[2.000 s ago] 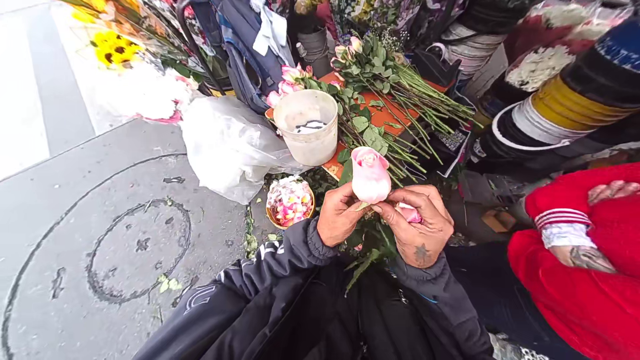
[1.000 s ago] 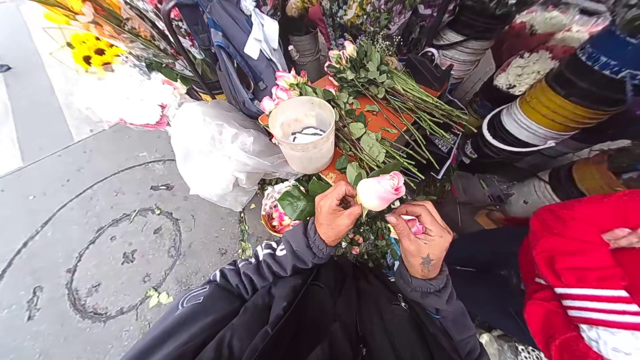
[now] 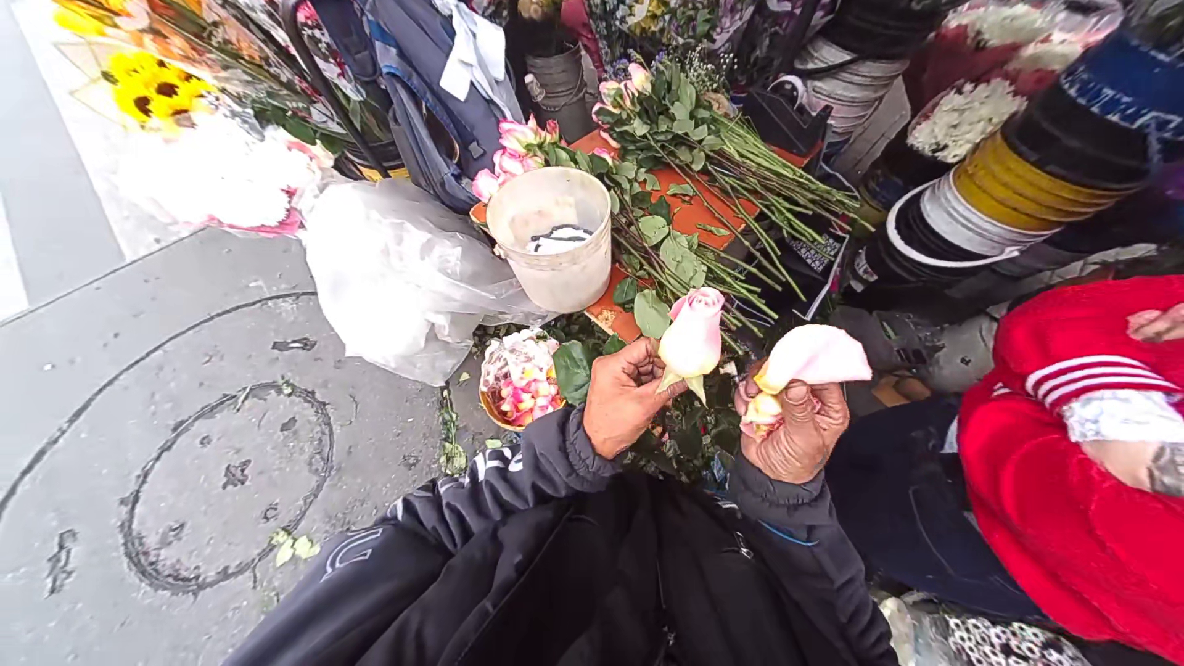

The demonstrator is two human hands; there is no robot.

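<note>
My left hand grips a pink and white rose just below its bloom, and the flower stands upright. To its right, my right hand pinches a loose pale pink petal, with more petals tucked in the palm. Beyond my hands, cut roses with long green stems lie across an orange surface. A translucent plastic bucket stands at the surface's near left side. Lower down, left of my left hand, is a round container of loose petals.
A clear plastic bag rests left of the bucket. A blue backpack is behind it. Stacked buckets stand at the right, and a person in a red sleeve is close by my right arm. Sunflowers are at the far left.
The rose in my left hand has turned from leaning right to upright. My right hand has moved away from the bloom, and a large loose petal now shows in its fingers.
</note>
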